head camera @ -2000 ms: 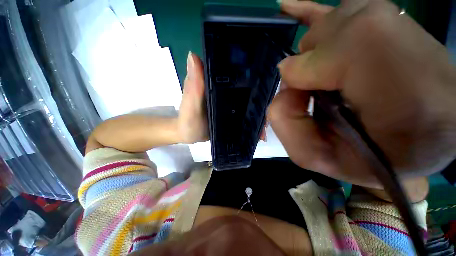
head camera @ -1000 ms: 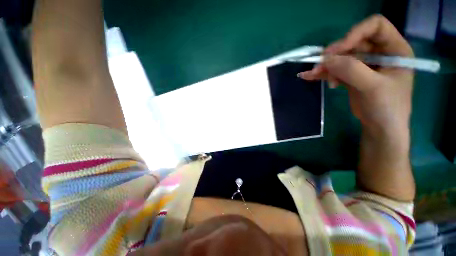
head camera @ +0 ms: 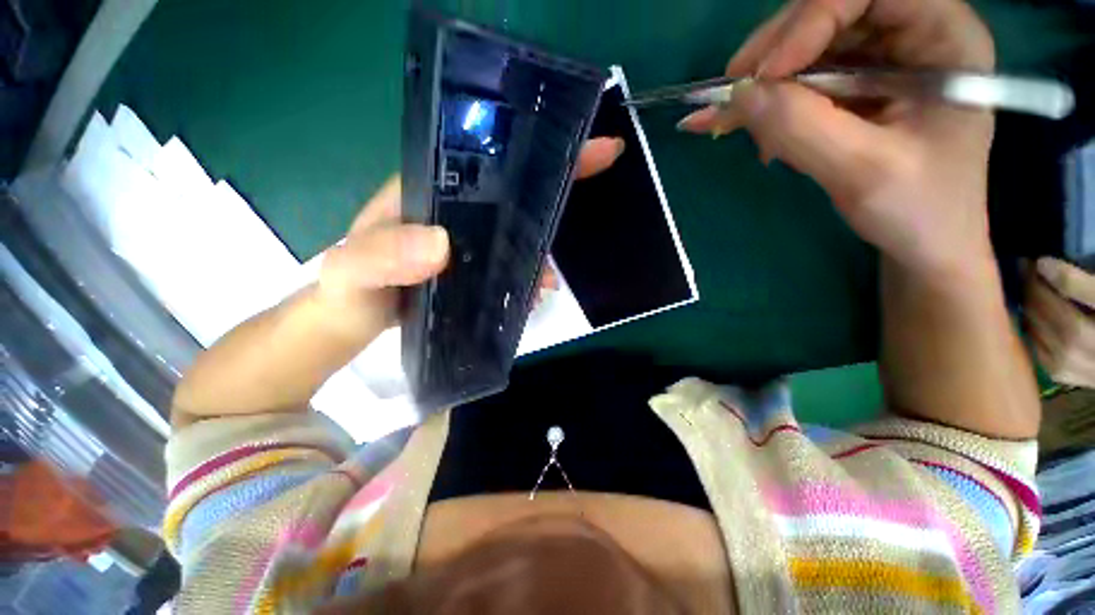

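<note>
My left hand holds a long black plastic housing, open side facing me, above the mat. A shiny dark-blue window shows inside near its wide upper end. My right hand holds silver tweezers, tip pointing left near the top corner of the black adhesive sheet. Whether a piece is on the tip cannot be told. The sheet lies on a white liner, partly hidden behind the housing and my left hand.
The green mat lies beneath. Stepped white sheets are at left, with clear plastic trays at the far left edge. Another person's hand shows at the right edge, near dark grey parts.
A second ago my left forearm reached up at left with its hand out of view; now that hand holds a housing over the sheet. The tweezer tip has moved left and up.
</note>
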